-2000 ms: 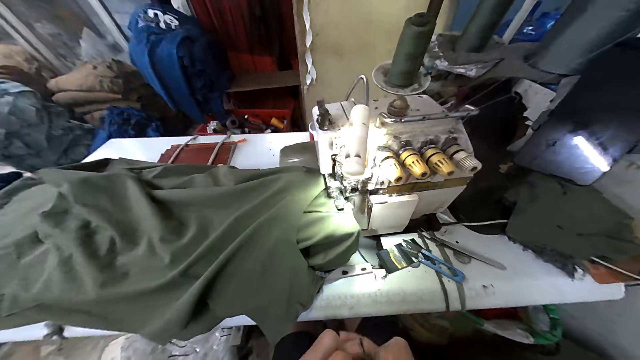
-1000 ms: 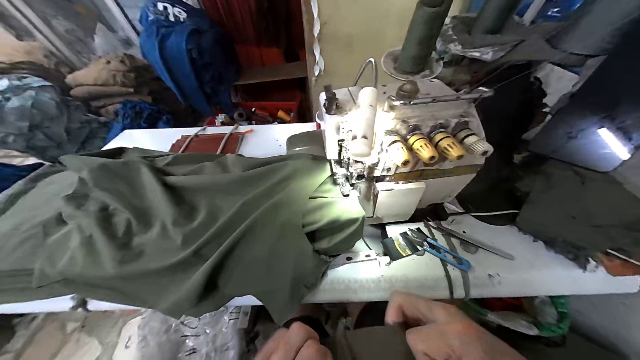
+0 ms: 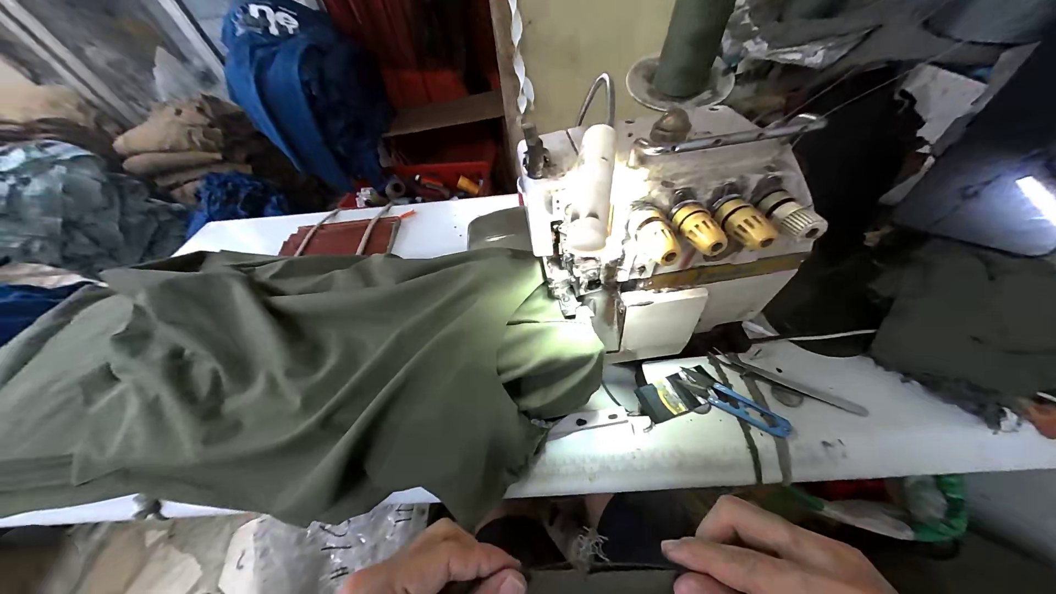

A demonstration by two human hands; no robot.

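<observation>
At the bottom of the head view, below the table's front edge, my left hand (image 3: 445, 565) pinches one end of a dark fabric piece (image 3: 598, 580). My right hand (image 3: 771, 553) grips its other end, and loose threads stick up at its upper edge between them. A large olive-green cloth (image 3: 330, 371) covers the left of the white table (image 3: 660, 462), its right end under the needle area of an overlock sewing machine (image 3: 660, 190). Blue-handled thread snips (image 3: 742, 408) lie right of the cloth, near metal tweezers (image 3: 804, 385) and a dark label (image 3: 668, 398).
Rust-red fabric pieces (image 3: 342, 237) lie behind the cloth. A green thread cone (image 3: 693, 49) stands behind the machine. Dark fabric (image 3: 965, 322) is heaped at right. A red crate (image 3: 454, 175) and a hanging blue bag (image 3: 297, 82) are at the back; plastic bags (image 3: 322, 549) lie below.
Both hands have come up further into view and moved apart, with the dark fabric piece now stretched between them. The olive cloth still lies under the machine. The view has shifted slightly.
</observation>
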